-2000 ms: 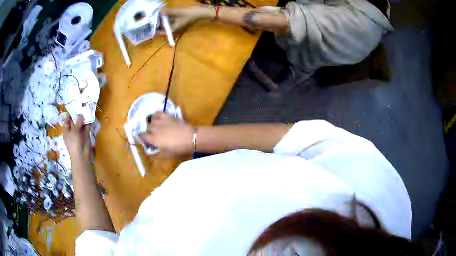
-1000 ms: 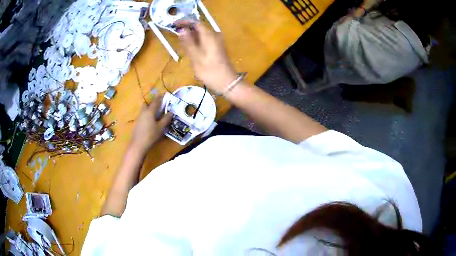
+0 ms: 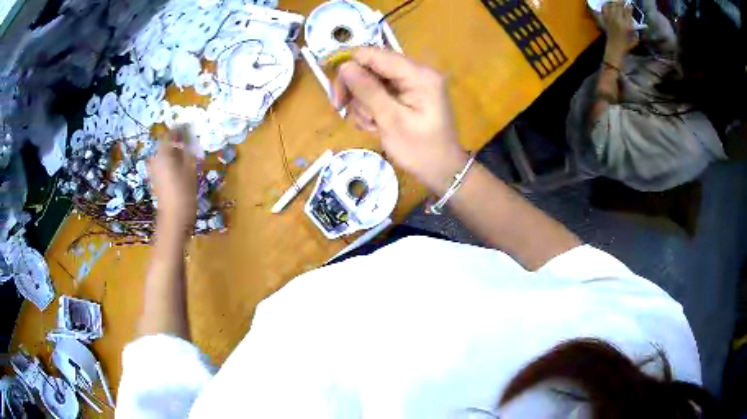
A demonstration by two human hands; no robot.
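A white housing shell point(image 3: 377, 182) lies open side up on the bench before me, its dark inner parts showing in the squarish end. Another white unit with two arms point(image 3: 340, 18) lies farther up the bench. My right hand point(image 3: 401, 110) is raised over that unit's lower edge, fingers curled around a small yellowish piece point(image 3: 338, 60). My left hand point(image 3: 174, 168) is blurred and reaches to the heap of white rings point(image 3: 147, 102), beside the tangled wired motors point(image 3: 119, 184). Whether it grips anything is unclear. A white strip point(image 3: 303, 182) lies beside the near shell.
A round white housing with thin leads point(image 3: 255, 69) sits at the heap's right side. More white units point(image 3: 75, 360) lie at lower left. A black slotted strip point(image 3: 528, 37) lies near the bench edge. Another person's sleeve point(image 3: 647, 143) is at upper right, beyond the orange bench point(image 3: 237, 270).
My left hand has left the near shell and moved left to the heap. My right hand stays raised near the upper unit, now with a yellowish piece visible. The view has shifted.
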